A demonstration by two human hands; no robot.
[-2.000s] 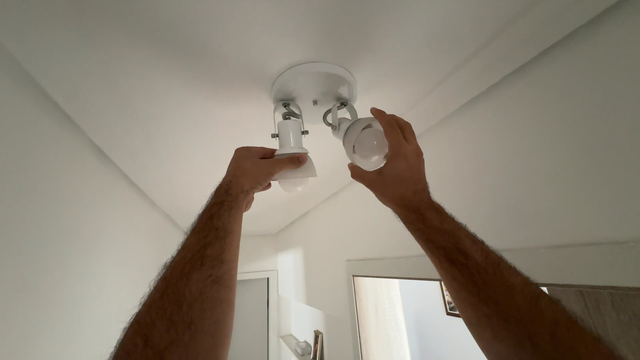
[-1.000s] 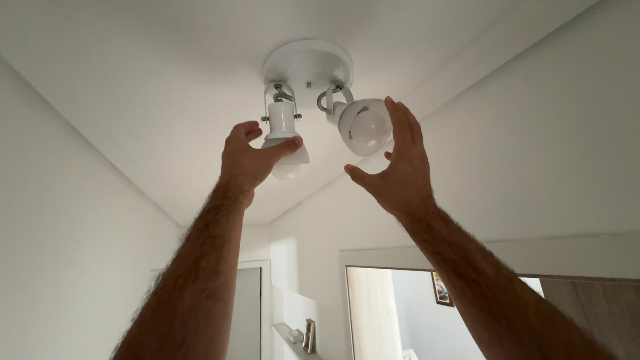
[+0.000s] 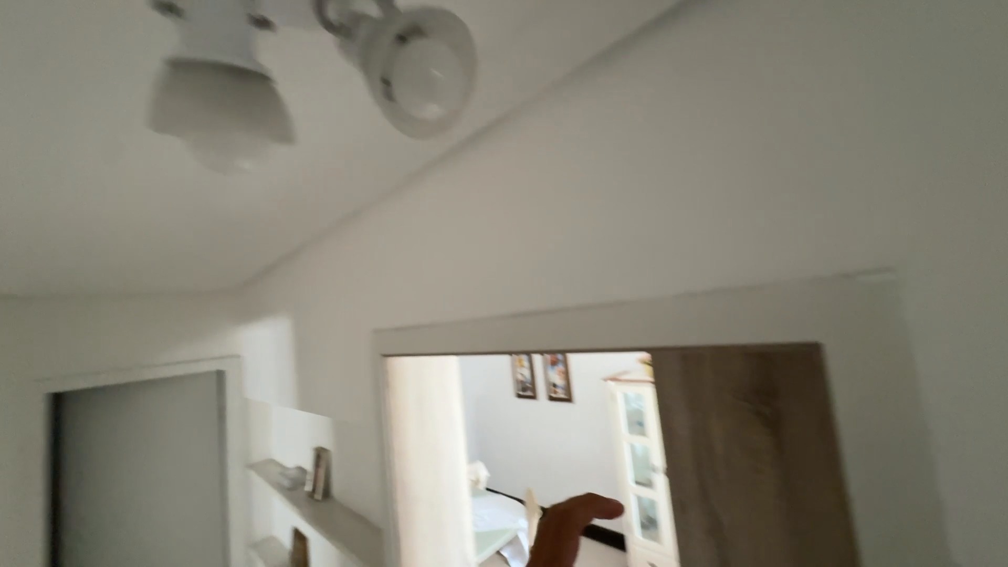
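Observation:
One hand, apparently my right hand (image 3: 573, 526), shows at the bottom edge in front of the doorway. Its visible fingers bend toward the right; the rest is cut off, and nothing can be seen held. My left hand is out of view. Above and to the left, apart from the hand, two white spotlight heads hang from the ceiling fixture. The left head (image 3: 216, 98) points down with a bulb (image 3: 232, 153) below its rim. The right head (image 3: 465, 59) is turned toward me, showing a round white bulb (image 3: 427, 79) inside. The picture is blurred.
A white door frame (image 3: 630, 319) surrounds an opening with a brown wood panel (image 3: 748, 449). Beyond are framed pictures (image 3: 558, 378) and a white glazed cabinet (image 3: 650, 465). Wall shelves (image 3: 342, 521) hold small objects at lower left, beside a grey door (image 3: 142, 472).
Both hands have come off the lamp heads. One shows low in the picture; the other has left view. The view has swung down and right.

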